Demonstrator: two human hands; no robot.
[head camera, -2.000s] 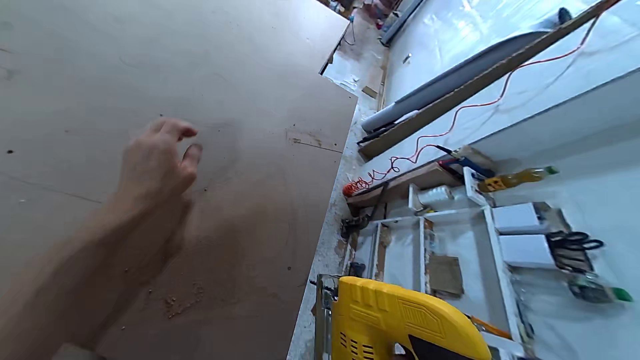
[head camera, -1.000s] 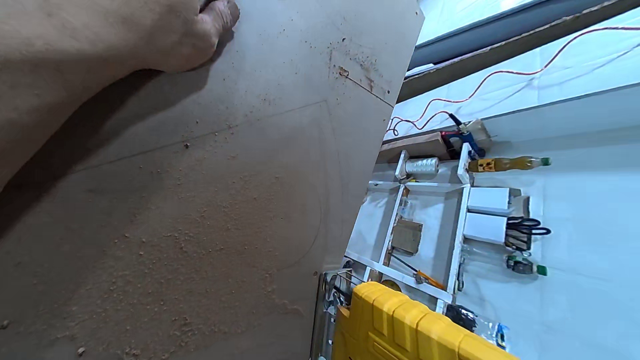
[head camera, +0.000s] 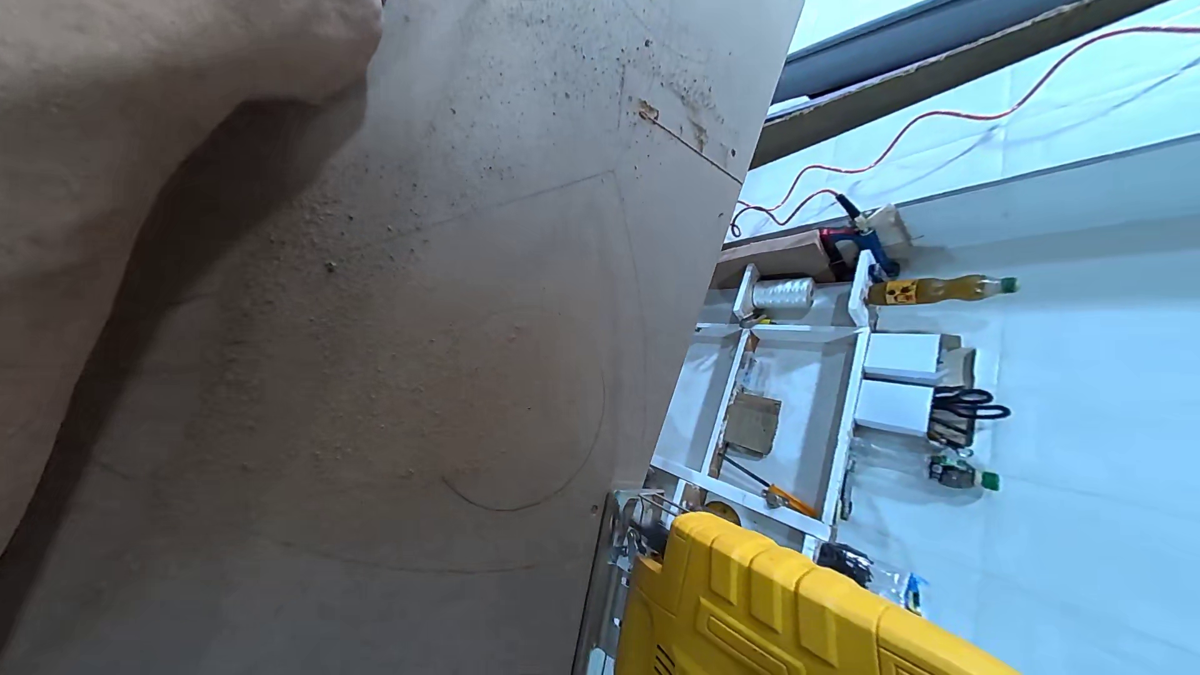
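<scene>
A large brown board (head camera: 506, 281) fills the left and middle of the head view, with sawdust and curved pencil lines on its face. My left forearm and the heel of my left hand (head camera: 323, 47) lie over its upper left part, casting a shadow; the fingers are out of frame. The yellow body of a jigsaw (head camera: 750, 600) is at the bottom, its metal base plate (head camera: 605, 581) at the board's right edge. My right hand is not in view, so its hold on the jigsaw cannot be seen.
Right of the board, a white compartment shelf (head camera: 844, 422) bears a spool of cord (head camera: 784, 294), a screwdriver (head camera: 792, 500) and a cardboard piece (head camera: 752, 424). Beyond are bottles (head camera: 942, 290), black-handled scissors (head camera: 970, 404), a glue gun (head camera: 867, 246) and a red cable (head camera: 937, 113).
My left hand, wholly seen above the board with fingers apart at first, has gone to the upper left and partly out of frame. The view has shifted closer over the board.
</scene>
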